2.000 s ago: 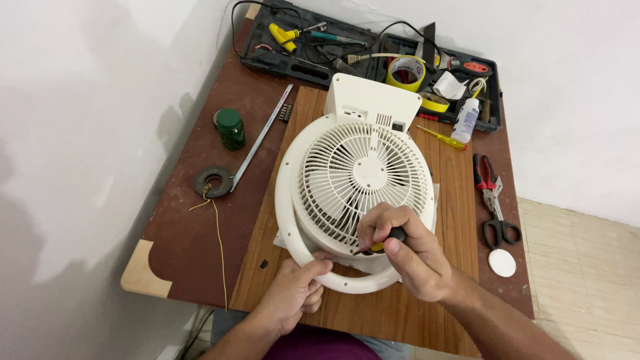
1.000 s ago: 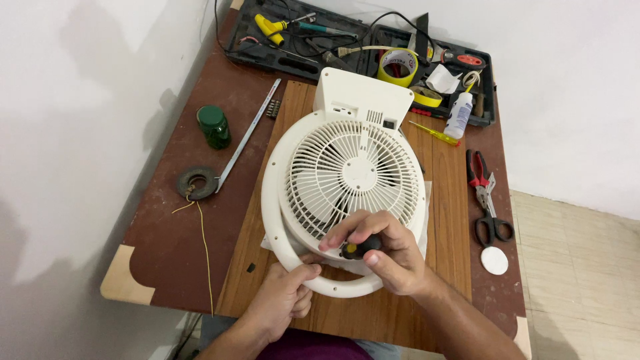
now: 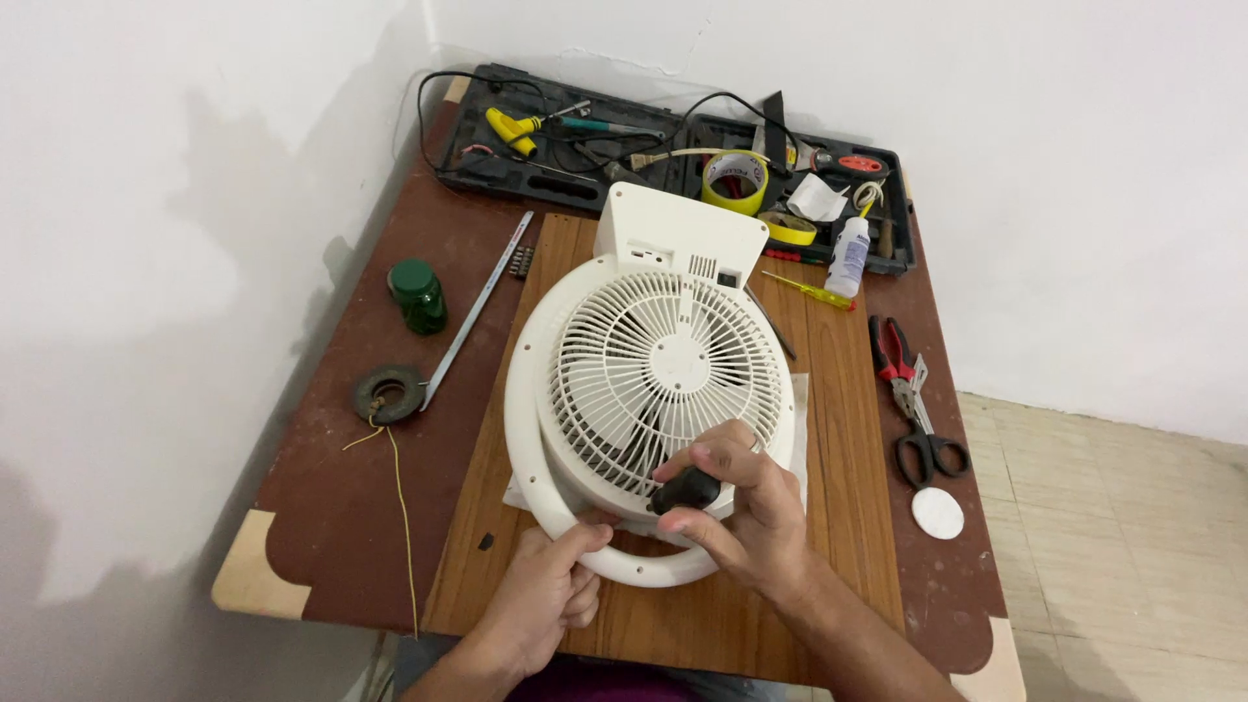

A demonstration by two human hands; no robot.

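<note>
A white plastic fan (image 3: 680,362) lies with its slotted grille up on a wooden board (image 3: 838,458), over a pale sheet partly hidden beneath it. Its control housing (image 3: 682,229) points away from me. My left hand (image 3: 558,583) grips the fan's ring-shaped handle (image 3: 634,568) at the near left. Between the fingers of my right hand (image 3: 746,502) is the black handle of a screwdriver (image 3: 688,489), held over the near rim of the grille. The tool's shaft and tip are hidden below the handle and fingers.
An open black toolbox (image 3: 565,185) holds yellow tape (image 3: 734,182) and several tools. Left lie a green jar (image 3: 419,295), a hacksaw blade (image 3: 478,310) and a dark ring with string (image 3: 388,394). Right are a yellow screwdriver (image 3: 809,291), red-handled pliers (image 3: 892,351), scissors (image 3: 928,453) and a white disc (image 3: 938,513).
My right fingers have shifted their hold around the screwdriver handle, and the yellow part seen earlier is now out of sight. My left hand stays on the ring handle.
</note>
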